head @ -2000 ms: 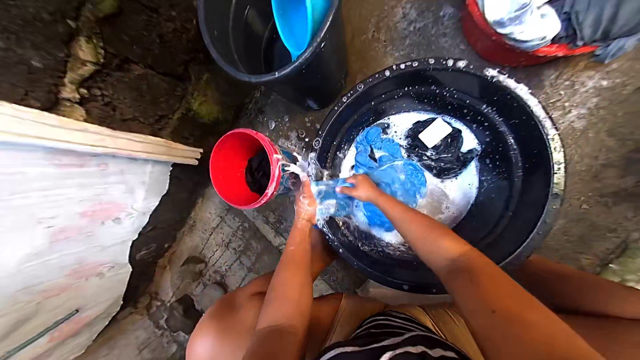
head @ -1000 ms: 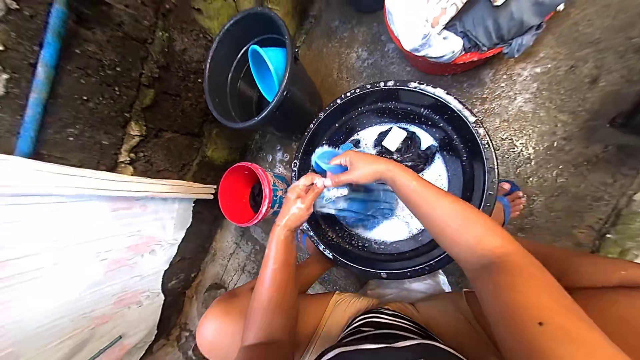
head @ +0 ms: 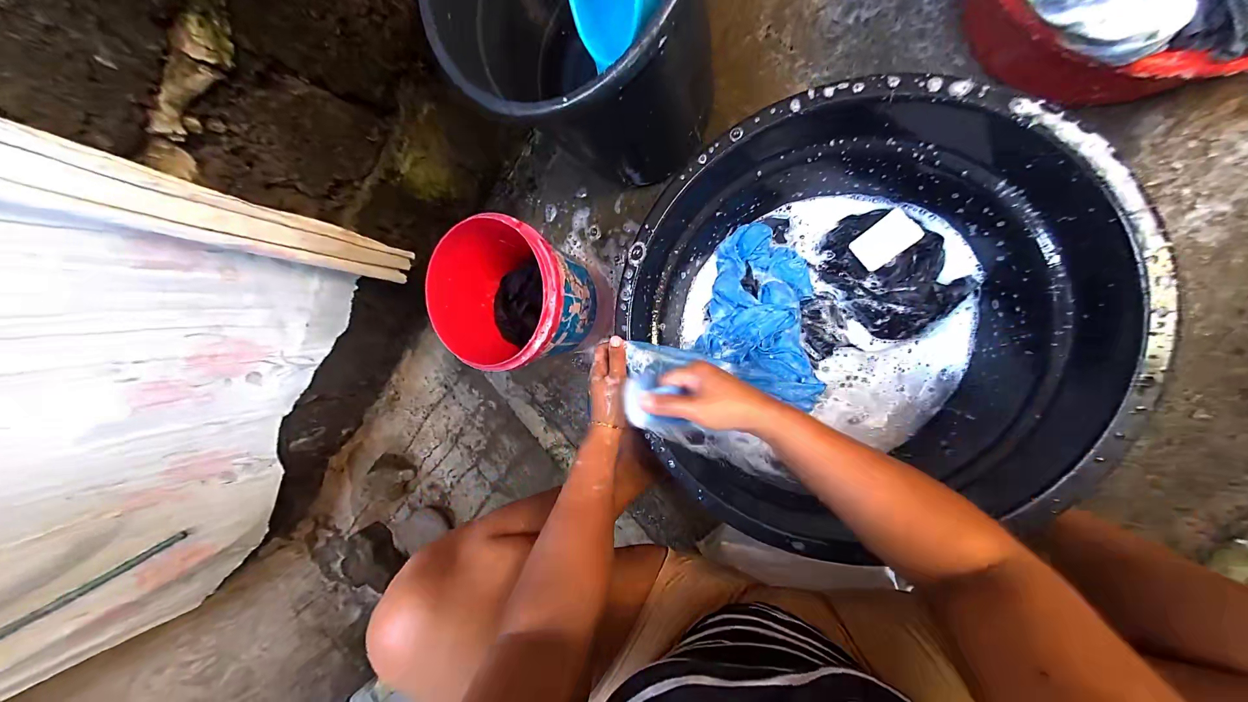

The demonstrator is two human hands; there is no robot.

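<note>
Blue wet cloth (head: 765, 302) lies in the suds of a large black basin (head: 1033, 214), and one end of it reaches over the left rim to my hands. My left hand (head: 608, 382) is upright against that end, its fingers straight; whether they grip the cloth is not clear. Blurred by motion, my right hand (head: 707, 395) is closed on the cloth, with something whitish at its fingers. Dark cloth (head: 882, 283) sits in the foamy water right of the blue cloth, with a white rectangular bar (head: 886, 240) on top.
Left of the basin stands a red bucket (head: 487, 292) with dark cloth inside. A tall black bucket (head: 624, 117) holding a light-blue dipper (head: 609, 29) is behind it. At the upper right is a red tub (head: 1033, 58) of laundry. A pale sheet-covered panel (head: 175, 390) fills the left side.
The blue dipper-like shape seen by my hands one second ago does not show there now. My right hand has moved onto the stretched cloth, below the fingertips of my left hand.
</note>
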